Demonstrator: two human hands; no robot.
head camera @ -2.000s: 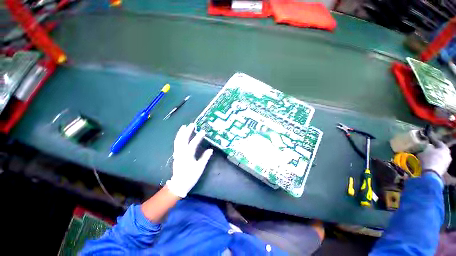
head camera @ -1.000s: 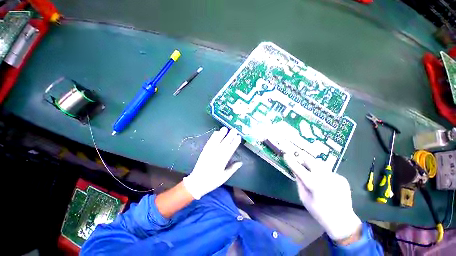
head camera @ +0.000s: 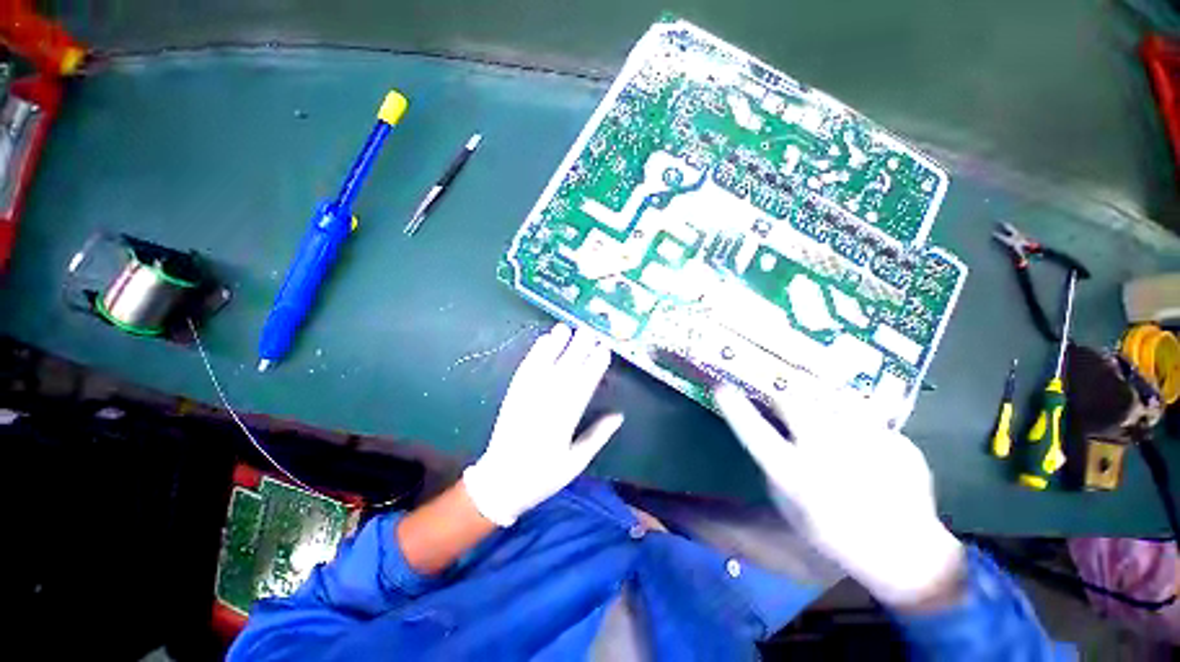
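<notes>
The large green circuit board (head camera: pixel 764 220) with white solder areas lies tilted on the bench, its stepped edge at the upper right. My left hand (head camera: pixel 544 420), in a white knit glove, has its fingertips at the board's near left edge and its thumb apart. My right hand (head camera: pixel 848 498), also gloved, is over the board's near edge with its fingers closed on a dark, slim brush (head camera: pixel 686 367). The brush's dark end lies on the board; my fingers hide the rest of it. What is under the board is hidden.
Left: solder reel (head camera: pixel 145 295) with trailing wire, blue solder sucker (head camera: pixel 311 272), thin pen-like tool (head camera: pixel 444 185). Right: cutters (head camera: pixel 1026 274), large screwdriver (head camera: pixel 1052 407), small screwdriver (head camera: pixel 1005 420), yellow tape roll (head camera: pixel 1149 360). Another board (head camera: pixel 278 543) sits in a red-edged tray below the bench.
My right hand has come from the tape roll at the far right to the board, now with the brush. My left hand stays at the board's edge. The view has shifted.
</notes>
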